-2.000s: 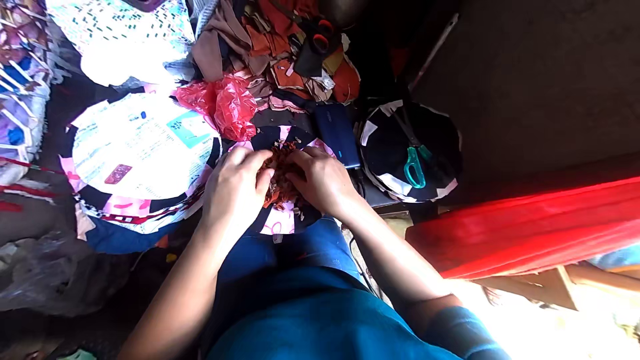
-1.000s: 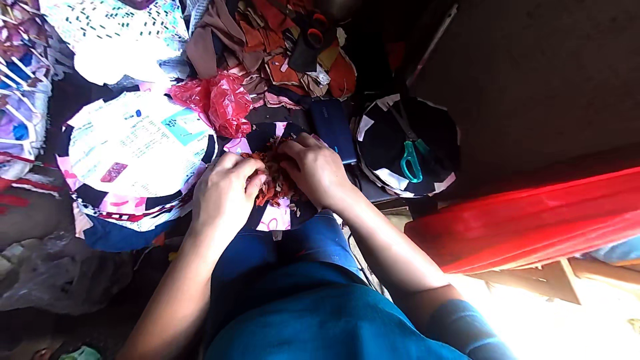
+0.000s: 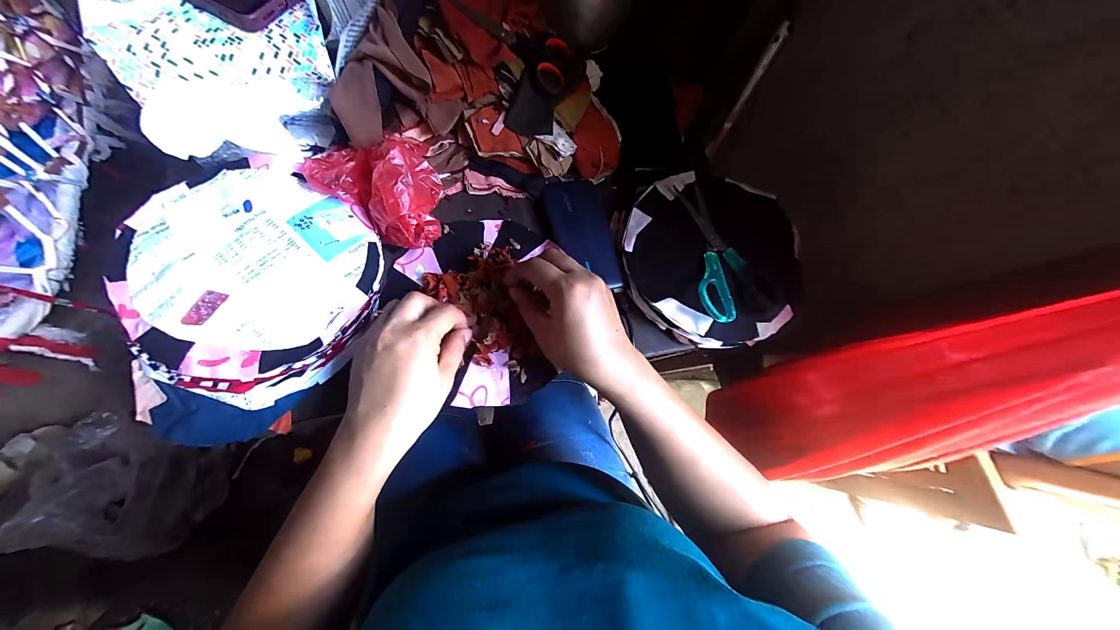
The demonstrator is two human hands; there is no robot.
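My left hand [image 3: 407, 350] and my right hand [image 3: 569, 315] rest at either side of a heap of small orange and brown scraps [image 3: 490, 302], with curled fingers at its edges. Beneath the heap lies a round black cloth piece with pink patches [image 3: 484, 385], close to my lap. Whether either hand pinches a scrap cannot be seen. Right of it are a dark blue phone-like case [image 3: 577, 229] and a round black piece [image 3: 761, 236] with teal-handled scissors [image 3: 717, 287] on top. To the left, a stack of round pieces is topped by a printed paper disc [image 3: 254, 262].
A crumpled red plastic bag [image 3: 398, 188] lies behind my left hand. Farther back are piled fabric scraps [image 3: 477, 79] with dark scissors [image 3: 549, 77] on them. Red cloth [image 3: 919, 385] spans the right side; a clear plastic bag [image 3: 105, 490] lies at lower left.
My fingers have shifted over the scraps; my hands are farther apart than a second or two ago, with more of the heap showing between them.
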